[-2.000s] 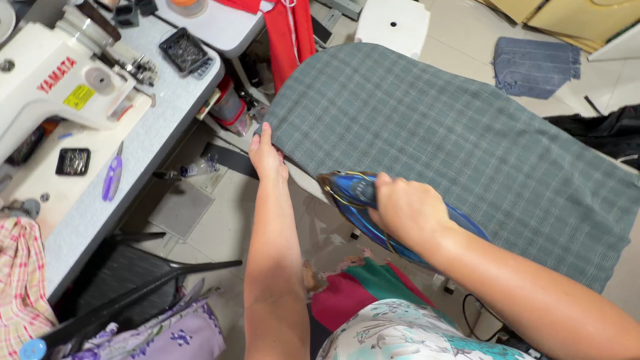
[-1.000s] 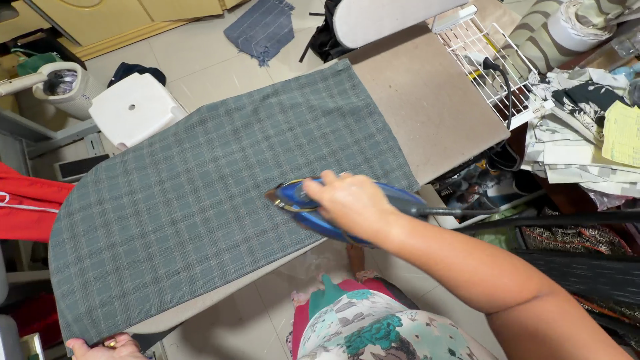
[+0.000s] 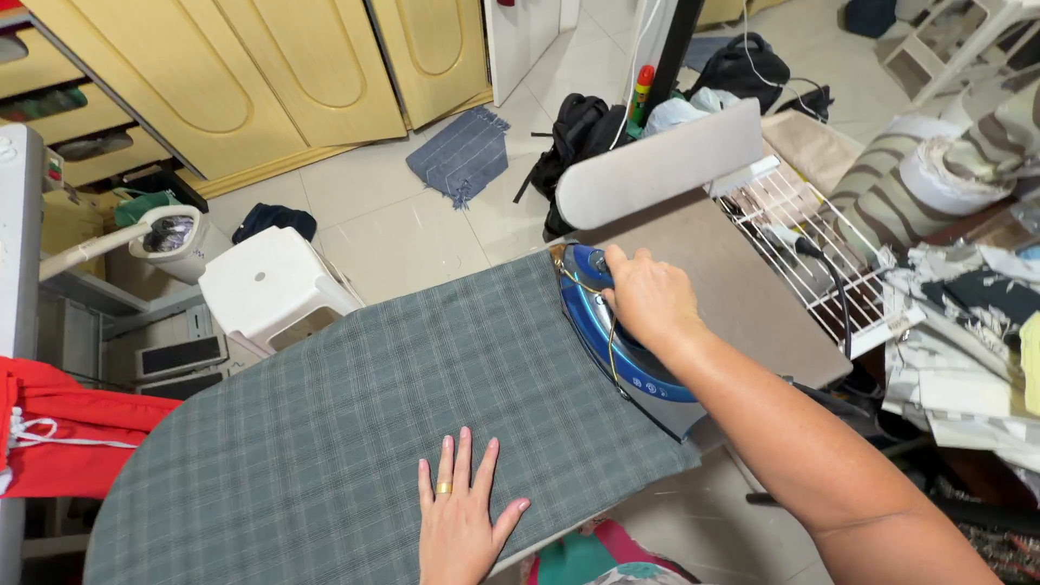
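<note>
Grey-green plaid fabric (image 3: 341,406) lies flat over the rounded end of an ironing board (image 3: 731,284), whose bare beige cover shows at the right. My right hand (image 3: 650,296) grips the handle of a blue steam iron (image 3: 601,325), which rests along the right edge of the fabric, its tip toward the far corner. A thin cord runs around the iron's side. My left hand (image 3: 463,512), with a ring on one finger, lies flat on the fabric near the board's close edge, fingers spread, holding nothing.
Beyond the board are a white plastic stool (image 3: 264,280), a blue rag (image 3: 463,154) and a black backpack (image 3: 581,134) on the tiled floor. A small sleeve board (image 3: 658,166) and a white wire rack (image 3: 812,244) adjoin the right end. Red fabric (image 3: 65,422) hangs at the left.
The view has swung right. The iron has moved from the middle part of the fabric to its right edge. My left hand has left the fabric's left edge and now lies flat on top.
</note>
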